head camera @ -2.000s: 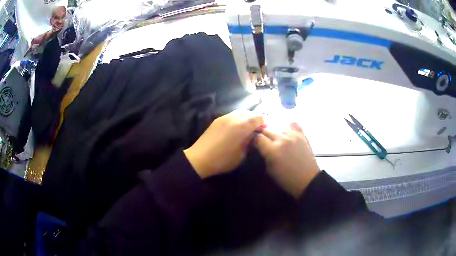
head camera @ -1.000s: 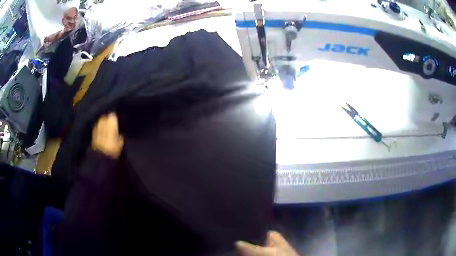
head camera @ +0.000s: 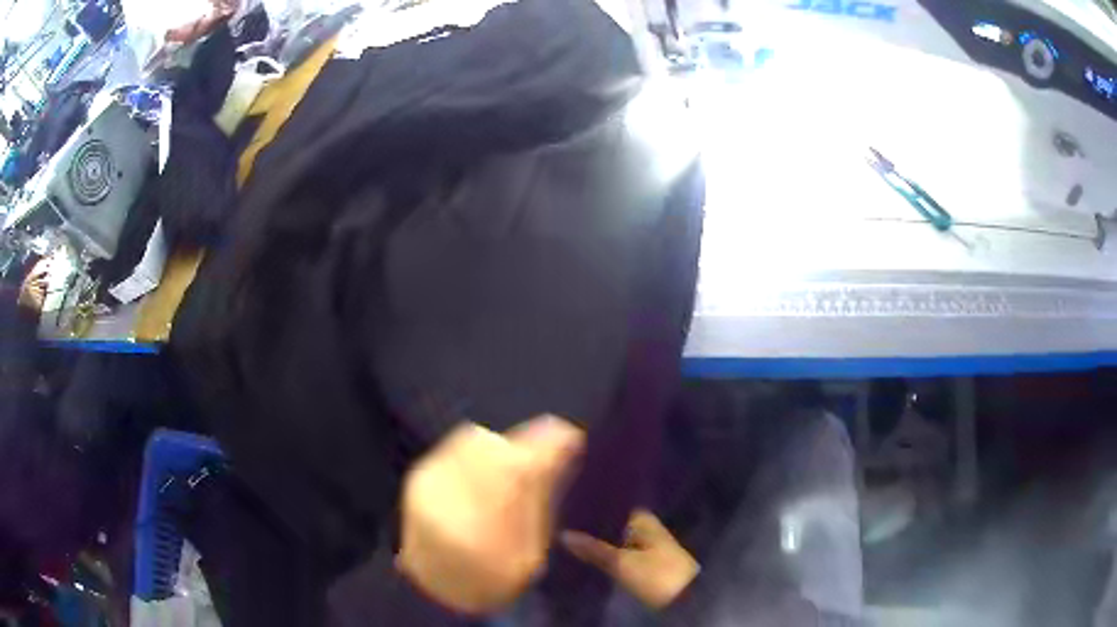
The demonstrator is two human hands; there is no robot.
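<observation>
A black garment piece (head camera: 490,282) spreads from the sewing area down over my lap, its right edge running down from the bright lamp glare. My left hand (head camera: 484,517) is blurred over the lower part of the cloth, its fingers bent; whether it grips cloth cannot be told. My right hand (head camera: 639,561) is low at the cloth's right edge, smaller in view, with dark cloth between thumb and fingers. The white sewing machine (head camera: 845,27) is cut off by the top edge; its needle is lost in glare.
Teal thread snips (head camera: 913,196) lie right of the needle area. A ruler strip (head camera: 882,301) runs along the blue-edged table front. A blue-rimmed basket (head camera: 157,514) stands low at left. A grey housing with a round vent (head camera: 96,172) is at upper left. Another person's hand (head camera: 34,284) shows at far left.
The view has tilted down. The hands parted from beside the needle; my left hand went to the cloth's left side, then back toward my right hand, low over the lap. The cloth is spread toward me.
</observation>
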